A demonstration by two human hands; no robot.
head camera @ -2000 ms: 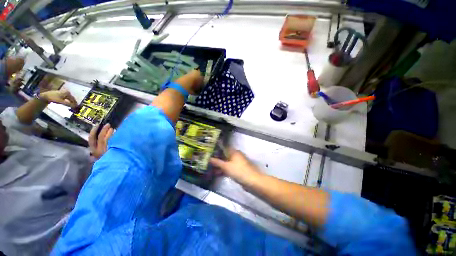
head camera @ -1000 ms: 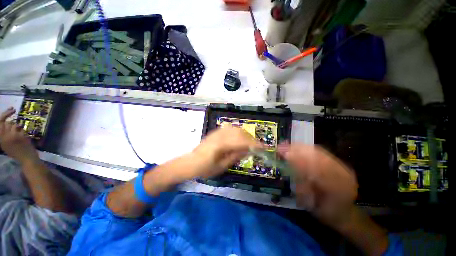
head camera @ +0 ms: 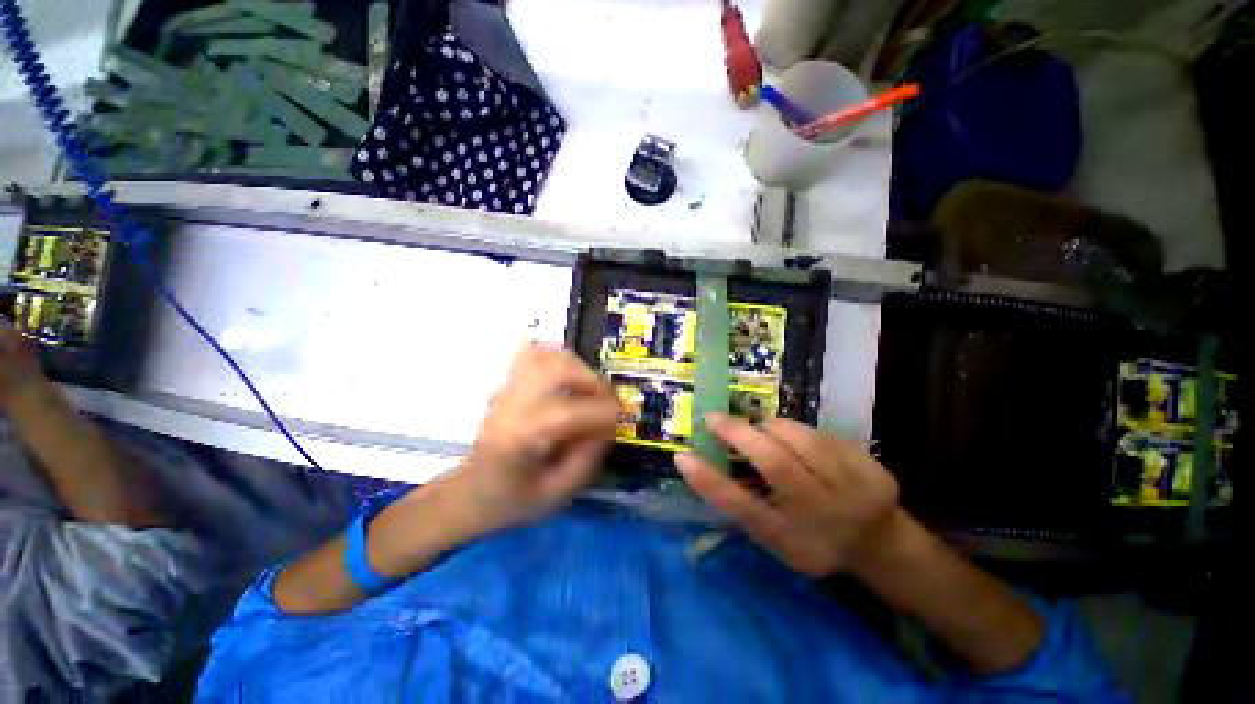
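Note:
A black wave solder pallet [head camera: 812, 351] lies on the rails in front of me, holding yellow-edged circuit boards [head camera: 647, 330] in two rows. A green hold-down bar [head camera: 712, 337] lies across the boards from the pallet's far edge to its near side. My right hand [head camera: 798, 495] has its fingertips at the bar's near end. My left hand [head camera: 548, 426], with a blue wrist strap [head camera: 361, 550], is at the pallet's left near corner, fingers curled and slightly blurred; whether it holds anything is hidden.
Another pallet with a bar [head camera: 1202, 440] lies at the right. A third [head camera: 124, 303] is at the left beside another person's hand [head camera: 17, 365]. Behind are a bin of green bars [head camera: 262, 83], polka-dot cloth [head camera: 468, 131], white cup [head camera: 805, 145] and small dark object [head camera: 651, 172]. A blue cord [head camera: 227, 355] hangs left.
The green bar, earlier blurred between my hands, now lies across the boards. My left hand has moved from over the boards to the pallet's left near corner.

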